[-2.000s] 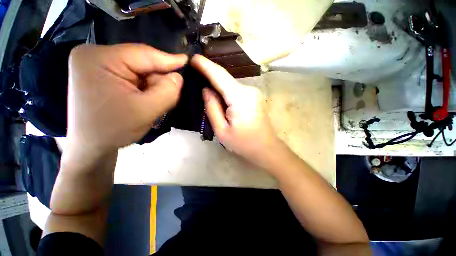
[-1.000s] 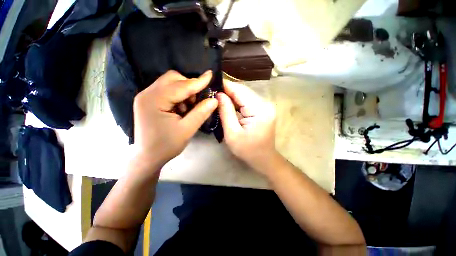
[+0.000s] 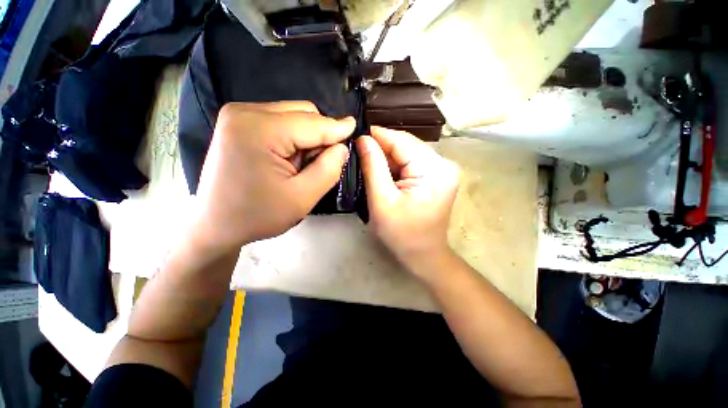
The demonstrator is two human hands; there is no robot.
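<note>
The black fabric bag (image 3: 275, 76) lies on the pale table, its right edge running up under the presser foot (image 3: 359, 80) of the white sewing machine (image 3: 487, 64). My left hand (image 3: 275, 171) pinches the bag's seam edge (image 3: 361, 127) between thumb and forefinger. My right hand (image 3: 411, 187) pinches the same edge from the right, fingertips almost touching the left ones. A zipper (image 3: 345, 179) with pale teeth hangs between my hands. The ridged brown block (image 3: 405, 110) is right of the foot. The needle point cannot be made out.
Black bags (image 3: 104, 119) are heaped at the left, with another black bag (image 3: 76, 259) below them. Red and black handled snips (image 3: 702, 179) and a black cord (image 3: 631, 245) are at the right. A round tin (image 3: 621, 296) with small items is low right. The table's front edge (image 3: 383, 301) is near me.
The bag first shifted right in view with both hands, then slightly more. My left hand now grips higher at the seam edge, and more of the zipper shows below the fingertips.
</note>
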